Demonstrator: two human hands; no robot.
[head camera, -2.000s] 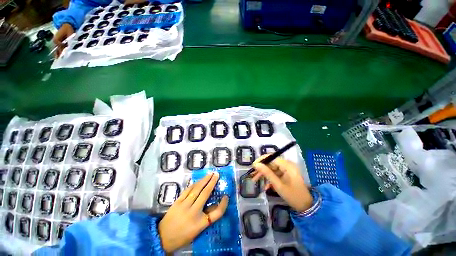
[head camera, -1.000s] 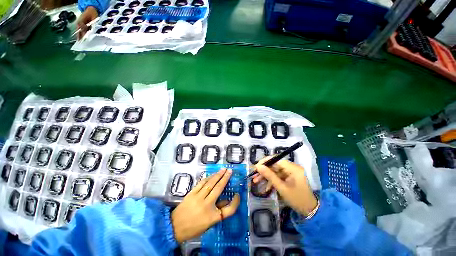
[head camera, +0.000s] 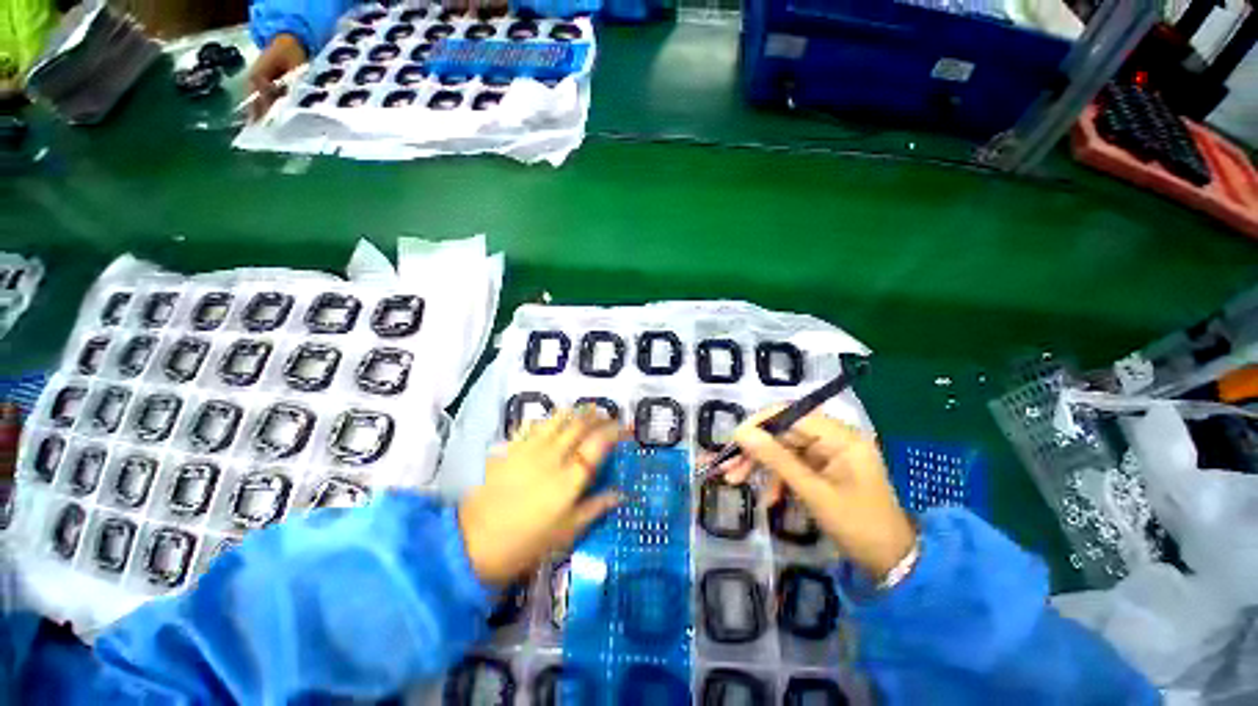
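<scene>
A blister tray (head camera: 628, 542) with rows of black housings (head camera: 660, 353) lies in front of me on a white crinkled liner. A translucent blue carrier sheet (head camera: 637, 552) lies lengthwise over part of the tray. My left hand (head camera: 535, 499) is over the tray at the sheet's left side, fingers spread, partly blurred; it shows no held object. My right hand (head camera: 825, 483) holds black tweezers (head camera: 814, 397), their tip near the sheet's upper right edge, beside a housing. Whether the tip holds a piece is too small to tell.
A second tray of housings (head camera: 283, 430) lies left. A spare blue sheet (head camera: 938, 473), clear waste liner (head camera: 1090, 503) and crumpled white plastic (head camera: 1214, 517) are right. Across the bench, another person's hand (head camera: 276, 66) is beside a tray. A blue box (head camera: 897, 69) and orange-red parts tray (head camera: 1228, 179) stand beyond.
My left hand has lifted off the blue sheet's middle and moved left and up, its fingers now spread. My right hand still holds the tweezers. The view has shifted, moving the scene slightly right.
</scene>
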